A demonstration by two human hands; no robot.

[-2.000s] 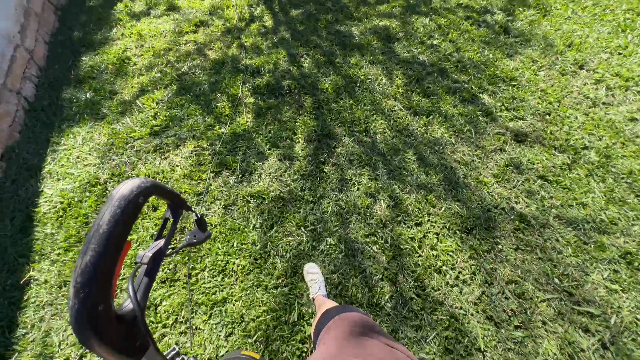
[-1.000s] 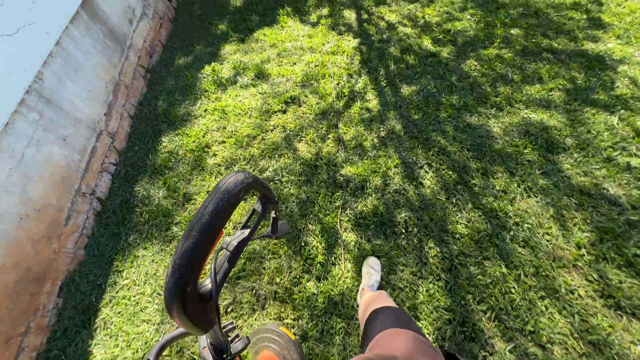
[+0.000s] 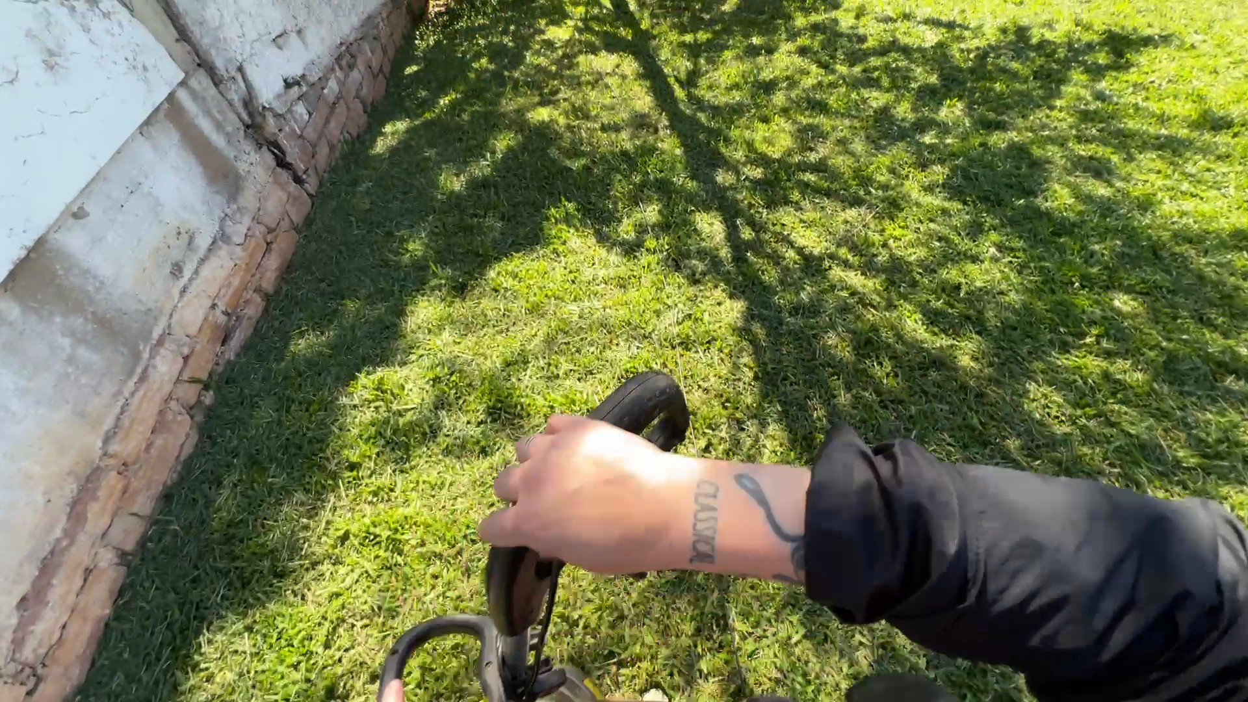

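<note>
My right hand, in a dark rolled sleeve, is wrapped over the thick black loop handle of what looks like a garden machine. The handle's top curves out beyond my knuckles, and its lower end shows below my fingers. Under it, a smaller black loop and a metal stem run to the bottom edge. A fingertip that may be of my left hand shows at this small loop; the rest is out of frame. The machine's lower body is mostly cut off.
Sunlit grass with tree shadows spreads ahead and to the right. Along the left runs a white and grey plastered wall with a rough reddish stone base, meeting the lawn in a band of shade.
My right hand has come into view and closed on the black loop handle, which was bare in both earlier frames. The view has swung left, showing more wall. The leg and shoe have left view.
</note>
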